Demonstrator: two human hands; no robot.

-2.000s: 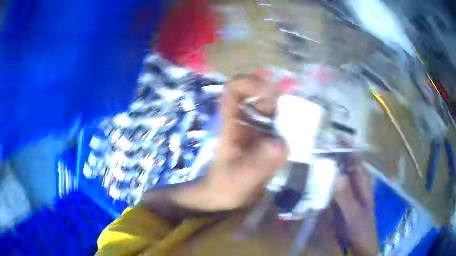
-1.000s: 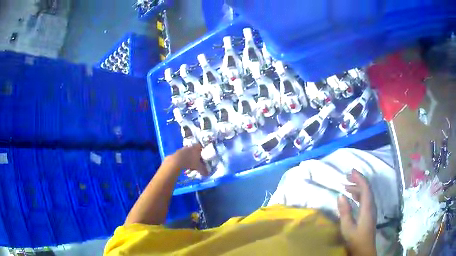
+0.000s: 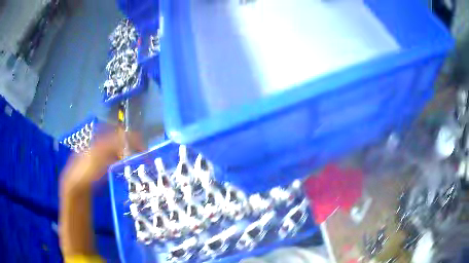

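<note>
My left hand (image 3: 114, 139) is blurred, raised at the left above the far left corner of the lower blue crate (image 3: 114, 205). Its fingers are too smeared to tell whether they hold anything. My right hand is not in view. In the lower crate stand rows of white model scooter bodies (image 3: 191, 210) with dark centres; several more lie slanted along the near side. An upper blue crate (image 3: 319, 110) with a white liner (image 3: 303, 41) sits above and beyond, covering part of the lower one. No scooter bodies show on the visible part of its liner.
A red sheet (image 3: 333, 191) lies right of the lower crate on the brown bench (image 3: 342, 236), with blurred loose parts further right. Blue crates (image 3: 25, 169) stand at the left. More filled crates (image 3: 121, 61) stand on the floor at the far left.
My left hand has left the scooter bodies at the crate's near left corner and moved up and away. My right hand has gone out of view. The view has shifted towards the upper crate.
</note>
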